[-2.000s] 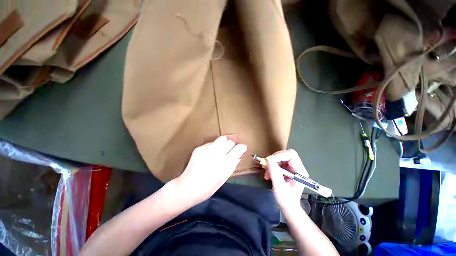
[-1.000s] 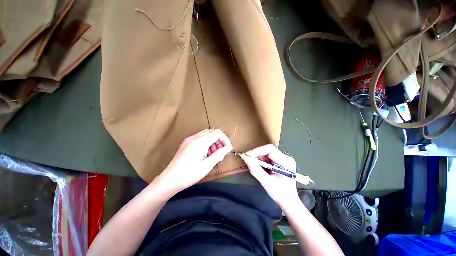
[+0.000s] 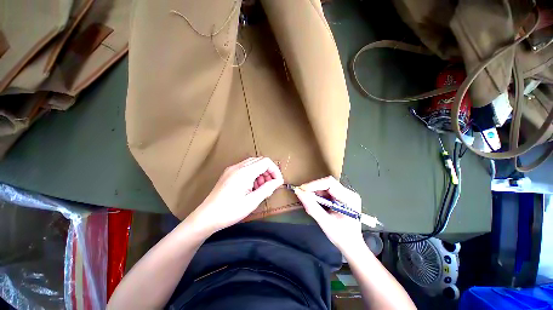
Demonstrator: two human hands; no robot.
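Note:
A tan tote bag (image 3: 182, 103) lies on the table with its centre seam running down towards my hands. My left hand (image 3: 245, 187) is at the bag's near end, its fingers curled with thumb and fingertips pinched; what it pinches is too small to tell. My right hand (image 3: 333, 212) holds a white pen-shaped tool (image 3: 339, 207), its metal tip pointing left, close to my left fingertips. A short thread end (image 3: 287, 162) stands just above the tip. A longer loose thread (image 3: 200, 30) curls on the upper left of the bag.
Stacked bags (image 3: 36, 54) lie at the left, heaped bags with loops (image 3: 485, 54) at the right. A red can (image 3: 447, 103) and black cables (image 3: 449, 203) are on the green table (image 3: 79, 157). Below are a fan (image 3: 421, 260), a blue crate (image 3: 503, 298) and a clear plastic liner (image 3: 76, 242).
The bag has shifted left and turned slightly. My left hand has curled into a pinch, and my right hand has brought the tool tip left to it. Little differs over the last second.

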